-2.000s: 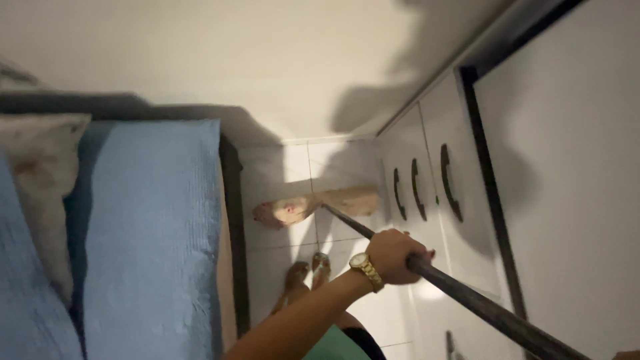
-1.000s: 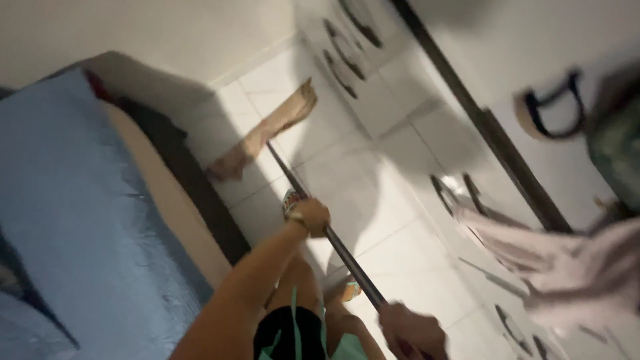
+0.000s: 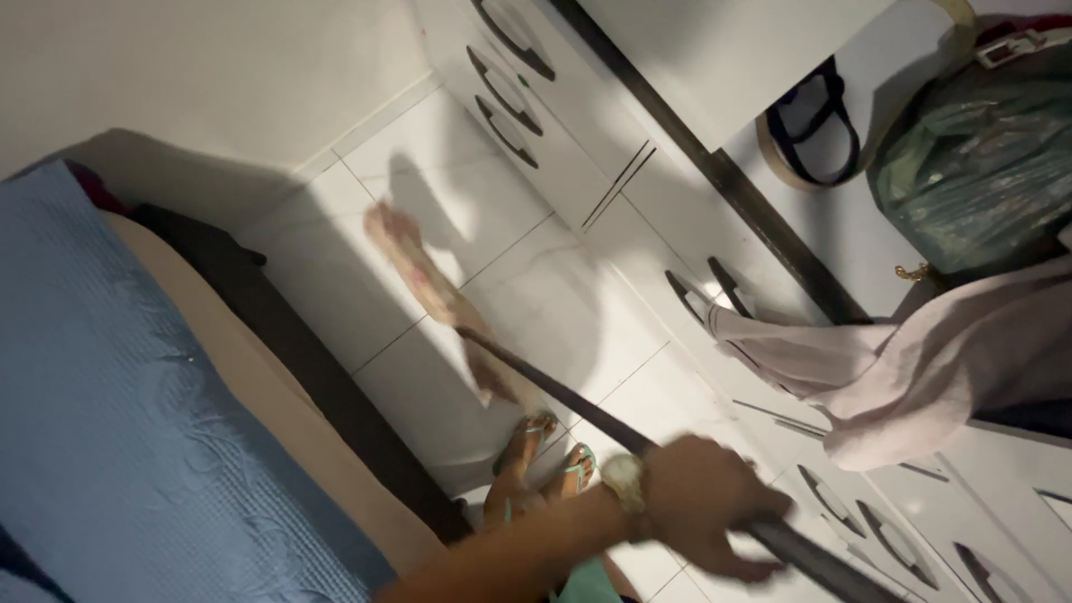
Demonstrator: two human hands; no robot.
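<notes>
A long dark pole (image 3: 578,402) slants from the lower right down to the tiled floor. Its far end meets the middle of a pinkish-beige cloth (image 3: 435,293), which lies in a long strip on the tiles, as on a floor squeegee or mop head. My left hand (image 3: 712,507), with a gold watch (image 3: 621,481) on the wrist, is around the pole; its fingers are partly spread and blurred. My right hand is out of the frame. My feet in flip-flops (image 3: 582,469) stand just behind the cloth.
Along the left runs a bed with a blue quilted cover (image 3: 167,402) and a dark base (image 3: 327,360). White drawers (image 3: 620,209) with dark handles line the right. A pink towel (image 3: 904,360) hangs over them, beside a green plastic bag (image 3: 971,184). A wall (image 3: 276,67) closes the far end.
The cloth on the pole's end has swung to another angle and come nearer my feet. My right hand, seen on the pole one second ago, has left the view. The view has turned.
</notes>
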